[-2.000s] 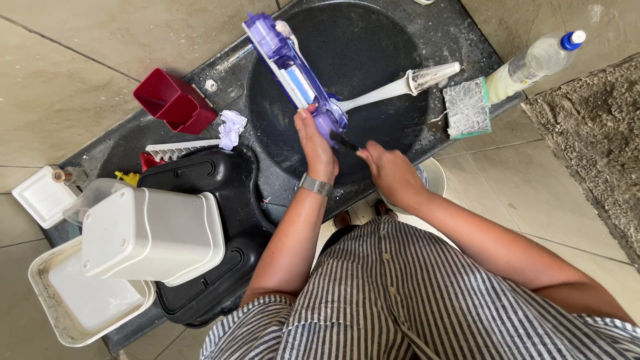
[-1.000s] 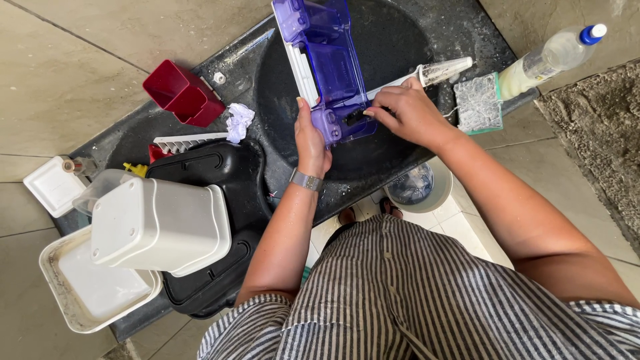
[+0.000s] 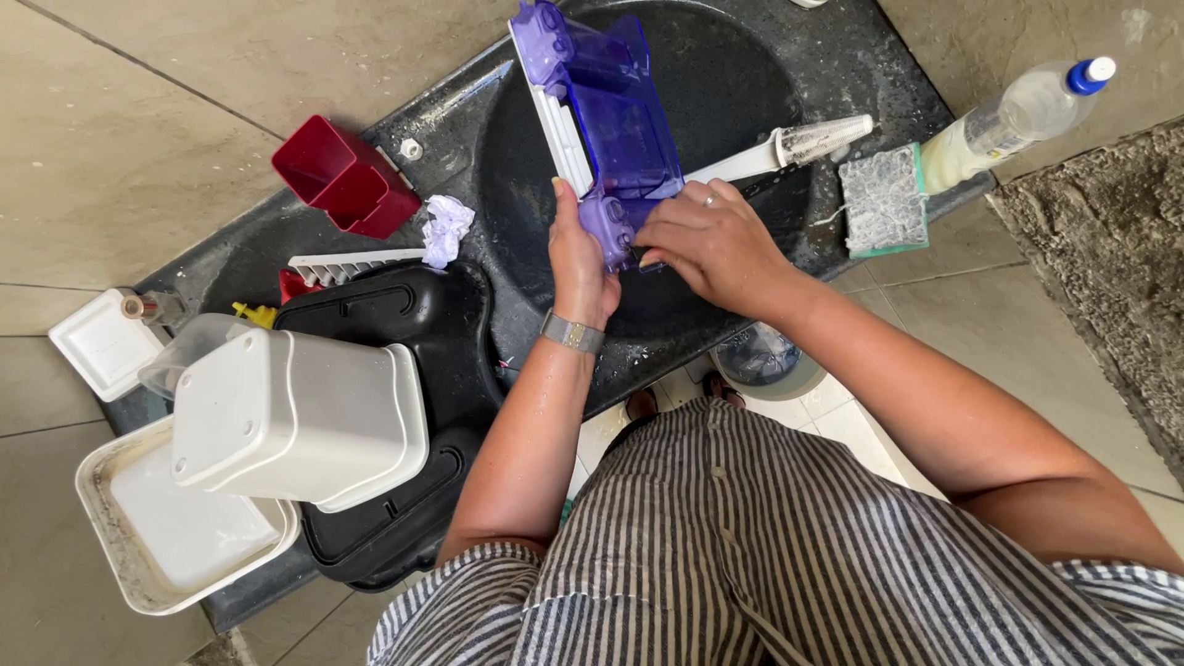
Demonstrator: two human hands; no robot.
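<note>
My left hand [image 3: 581, 264] grips the lower end of a translucent purple plastic housing [image 3: 624, 116] with a white strip along its left side. It is held up over the round black sink basin [image 3: 740, 69]. The fingers of my right hand [image 3: 708, 240] are bent at the housing's lower right corner; what lies between them is hidden. Just beyond the right hand, a white-handled brush [image 3: 782, 153] with a pale bristled head lies across the basin. A scouring sponge [image 3: 883, 202] with a green edge rests on the basin's right side.
A clear bottle [image 3: 1013, 120] with a blue and white cap lies beside the sponge. Left of the basin are a red plastic container [image 3: 342, 176], crumpled paper [image 3: 449, 229], a black plastic tray [image 3: 453, 324], an upturned white bin [image 3: 305, 407] and a white tub [image 3: 102, 546]. A bucket [image 3: 768, 361] stands below the counter.
The purple housing has turned in my hands since two seconds ago and shows its wide translucent side. My right hand has moved from below the housing up against its lower right corner.
</note>
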